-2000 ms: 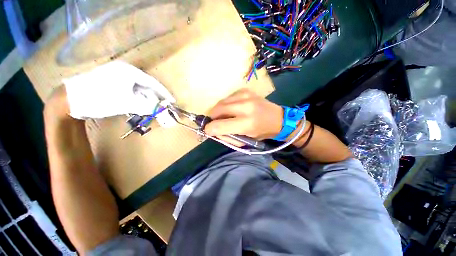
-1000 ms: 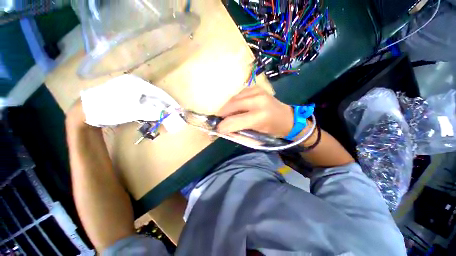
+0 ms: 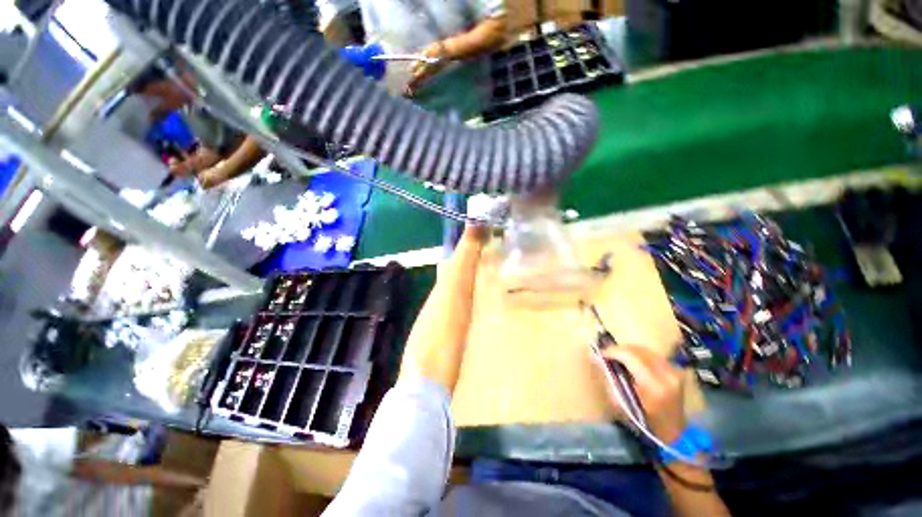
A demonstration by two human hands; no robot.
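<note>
My right hand (image 3: 647, 384), bare with a blue wrist band (image 3: 694, 442), holds a dark pen-like tool (image 3: 613, 362), likely a soldering iron, over the tan board (image 3: 526, 389). Its slim tip points up the board, and a pale cable runs back past the wrist. My left hand (image 3: 488, 210), in a white glove, is beyond the board's far left corner, beside the clear hood (image 3: 541, 242). It is small and partly hidden by the hood and hose, so its fingers and any held part cannot be made out. Coloured wired components (image 3: 753, 303) are piled right of the board.
A ribbed grey hose (image 3: 404, 131) arches overhead to the hood. A black divided tray (image 3: 303, 353) with small parts is at left. White parts (image 3: 303, 222) lie on a blue surface. A green conveyor (image 3: 728, 121), another black tray (image 3: 556, 66) and other people's hands are beyond.
The view has swung up and left, bringing in the hose, trays and conveyor. My gloved hand has moved away from the tool to the board's far edge. The wired component it held is no longer visible.
</note>
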